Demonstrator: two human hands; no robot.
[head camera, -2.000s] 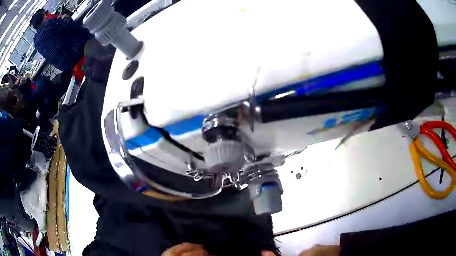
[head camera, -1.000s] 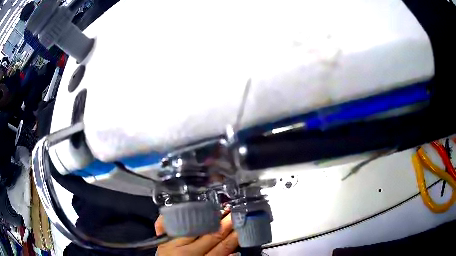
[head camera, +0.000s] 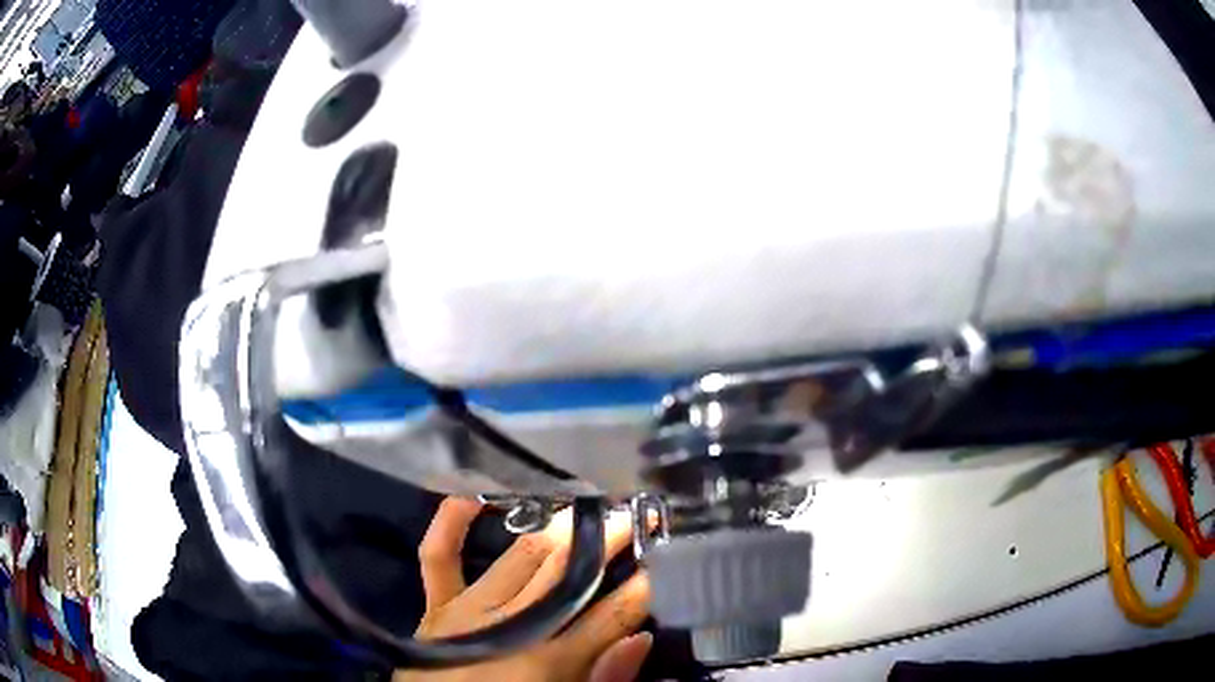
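Note:
The white sewing machine head (head camera: 666, 160) with a blue stripe fills most of the picture. Black cloth (head camera: 213, 600) lies left of and under it. My left hand (head camera: 526, 606) is on the cloth below the head, fingers towards the needle area, one finger spread apart at the left. The curved chrome guard (head camera: 240, 426) and a grey ribbed knob (head camera: 730, 580) partly cover it. The fingertips and needle are hidden, so I cannot tell whether the hand grips the cloth. My right hand cannot be made out; only a dark sleeve (head camera: 1066, 670) shows at the bottom right.
Scissors with a yellow loop (head camera: 1117, 533) and an orange-red loop (head camera: 1175, 493) lie on the white table at the right, cut off by the edge. Cardboard strips (head camera: 77, 466) run along the table's left edge. Dark shapes and clutter show beyond at the upper left.
Two seconds ago the fingers were at the bottom edge; my left hand now reaches up under the machine head. The view has moved closer to the machine and shifted. The scissors lie where they were.

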